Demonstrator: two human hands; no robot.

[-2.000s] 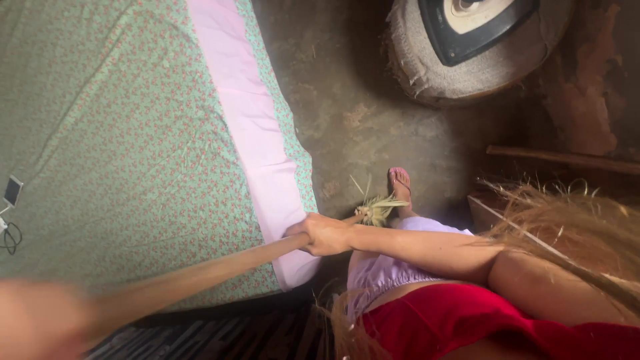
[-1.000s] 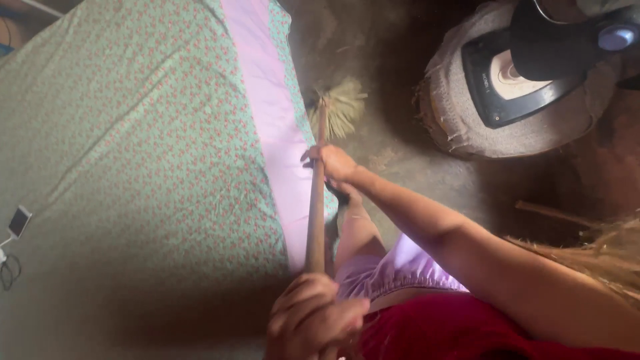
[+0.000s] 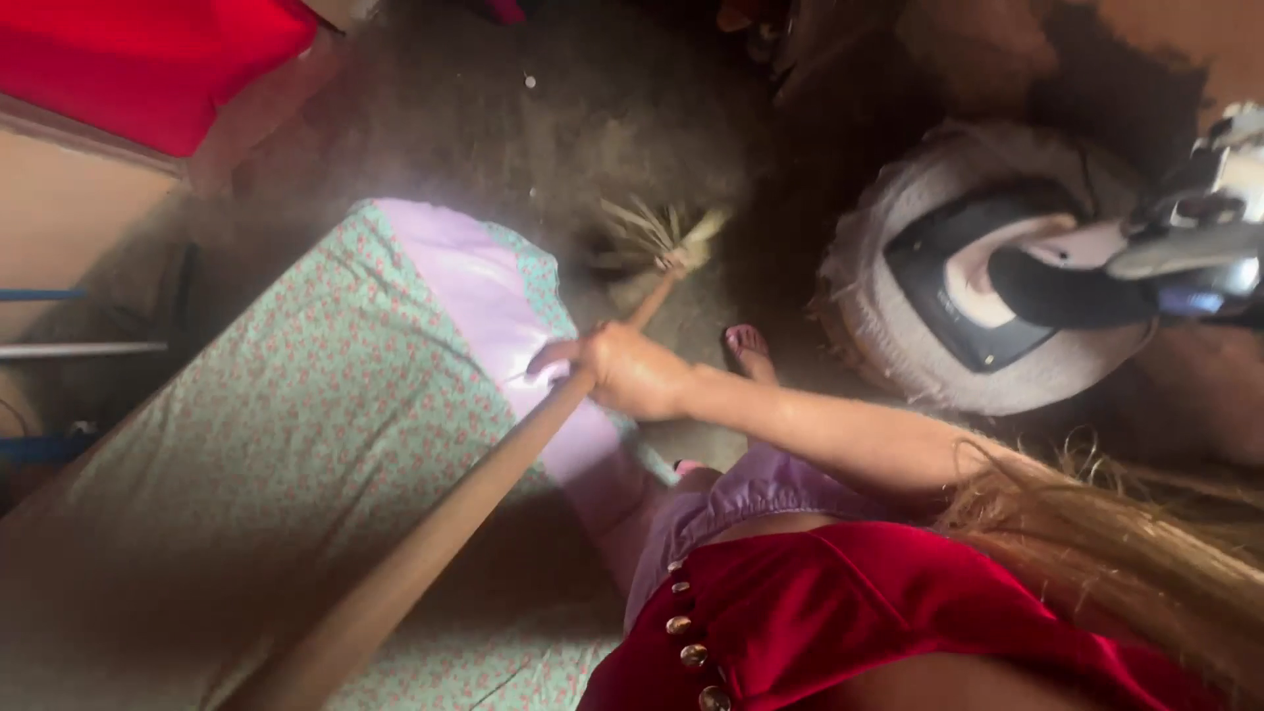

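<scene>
My right hand (image 3: 637, 370) is closed around the wooden handle (image 3: 484, 479) of a broom, partway down its length. The handle runs from the lower left edge of the view to the broom's head of dry, pale fibres (image 3: 671, 242), which is low over or on the brown floor; contact cannot be told. My left hand is out of view. Under the handle and beside my right hand lies a green floral sheet (image 3: 326, 415) with a lilac border (image 3: 464, 286), spread over a bed or similar flat piece.
Right of the broom, a device with a black base (image 3: 997, 341) stands on a round, cloth-covered seat (image 3: 1066, 380). Red cloth (image 3: 148, 69) covers something at the upper left. My sandalled foot (image 3: 748, 346) is near the broom's head. Small pale bits (image 3: 530, 82) dot the floor.
The view has shifted, showing more floor and the red cloth. My left hand, on the handle's upper part one second ago, has left view. The broom's fibres are spread differently.
</scene>
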